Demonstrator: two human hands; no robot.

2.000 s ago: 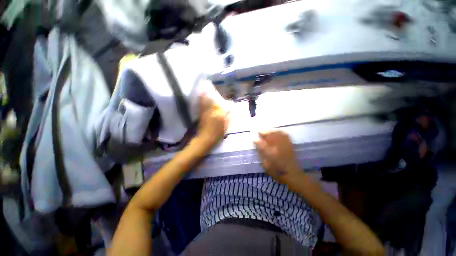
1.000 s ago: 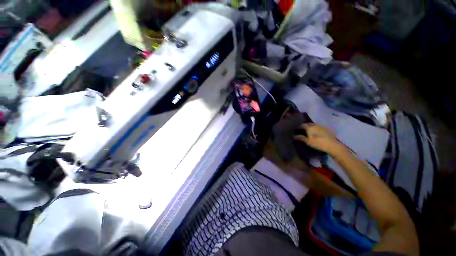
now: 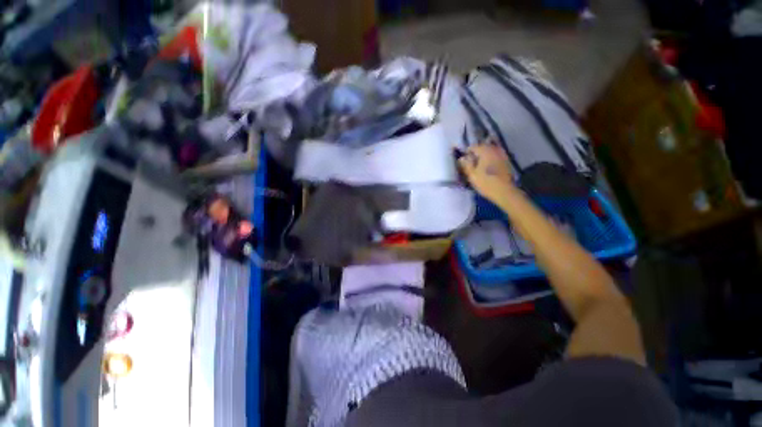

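My right hand [image 3: 489,169] is blurred. It is stretched out over the cut pieces, between a whitish cloth piece [image 3: 376,158] and a grey-and-white striped bundle [image 3: 530,113]. Its fingers are bent and touch or hover at the edge of these pieces; whether they grip anything is not clear. Dark grey cloth pieces [image 3: 342,223] lie nearer to me, beside a second whitish piece [image 3: 434,208] with a rounded end. A light piece with a dark strip [image 3: 383,279] lies by my lap. My left hand is out of the picture.
A blue plastic basket [image 3: 617,240] with folded pieces sits low at the right, a red basket [image 3: 505,309] under it. The sewing machine [image 3: 63,283] is at the left, with a lit smartphone [image 3: 230,225] at its table's end. Brown cartons [image 3: 660,150] stand far right.
The view has swung right, from the machine to the cut pieces and baskets. My right hand has left the dark grey pieces and reached farther out. My left hand has left the picture.
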